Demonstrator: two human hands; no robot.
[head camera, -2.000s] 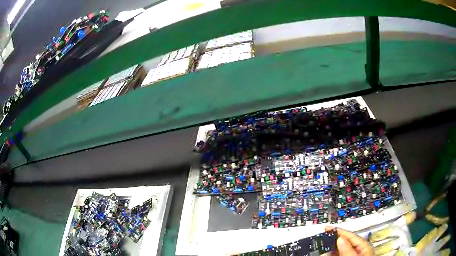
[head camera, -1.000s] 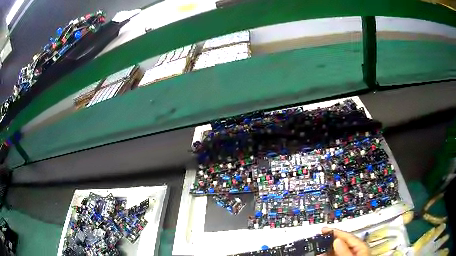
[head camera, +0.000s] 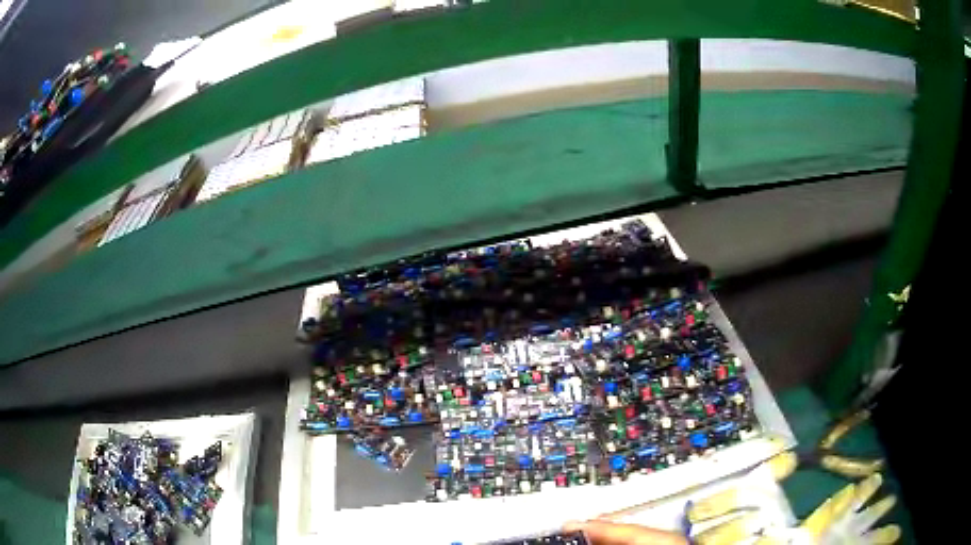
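Observation:
A dark circuit board strip (head camera: 522, 540) shows at the bottom edge, mostly cut off. My right hand (head camera: 623, 533) holds its right end; only the fingers show, the rest is cut off. My left hand is not in view. Above lies the white-rimmed main board tray (head camera: 309, 484), with circuit boards (head camera: 511, 426) in dense rows. One board (head camera: 383, 449) lies tilted beside a bare dark patch at the tray's front left. A smaller white side tray (head camera: 243, 458) at the lower left holds a jumbled heap of boards (head camera: 144, 490).
White and yellow gloves (head camera: 745, 506) lie right of my hand, near curved yellowish handles (head camera: 852, 463). A green frame (head camera: 479, 160) with a post (head camera: 685, 117) crosses behind the trays. Stacked white blocks (head camera: 367, 133) stand beyond it. More boards (head camera: 64, 101) are at the upper left.
The view has shifted, so the trays and frame sit further left. The held board and my right hand are lower and more cut off by the bottom edge. A green upright now shows at the right.

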